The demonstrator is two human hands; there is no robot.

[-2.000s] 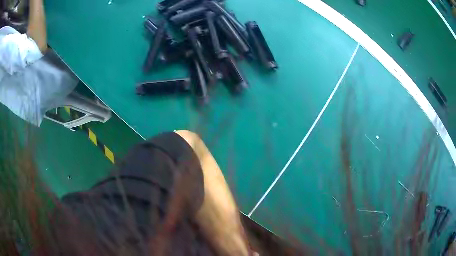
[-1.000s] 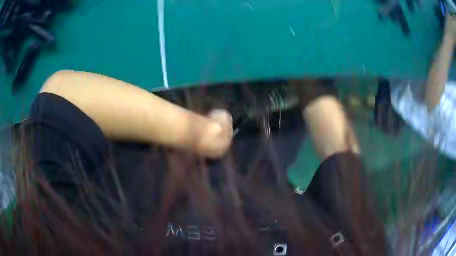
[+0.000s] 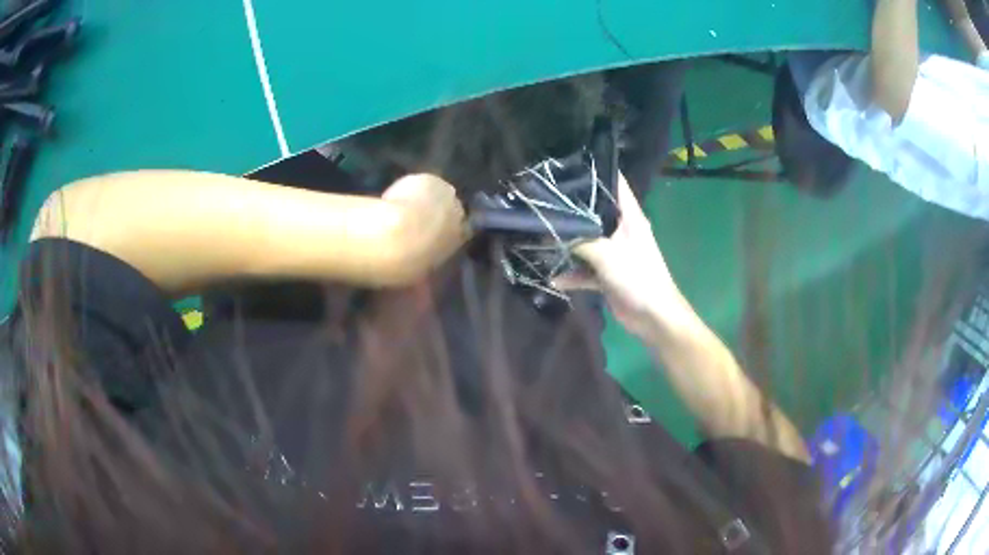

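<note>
A black tubular part (image 3: 537,223) lies roughly level between my hands at lap level, below the table edge. My right hand (image 3: 627,260) grips it near its right end, beside another dark upright piece. My left hand (image 3: 428,215) is curled at its left end. Its fingers are hidden, so its hold cannot be told. A tangle of pale string (image 3: 537,263) lies around and below the part, with strands crossing over it. Loose hair blurs part of the view.
The green table (image 3: 456,49) curves across the top. A pile of black parts (image 3: 27,71) is at its far left. A person in a white sleeve (image 3: 922,136) is at the upper right. Yellow-and-black tape (image 3: 727,141) crosses the floor. A blue object (image 3: 844,461) is at the lower right.
The view has swung from the tabletop to my lap. My right hand has come into view with the black part and string, which now show between my hands.
</note>
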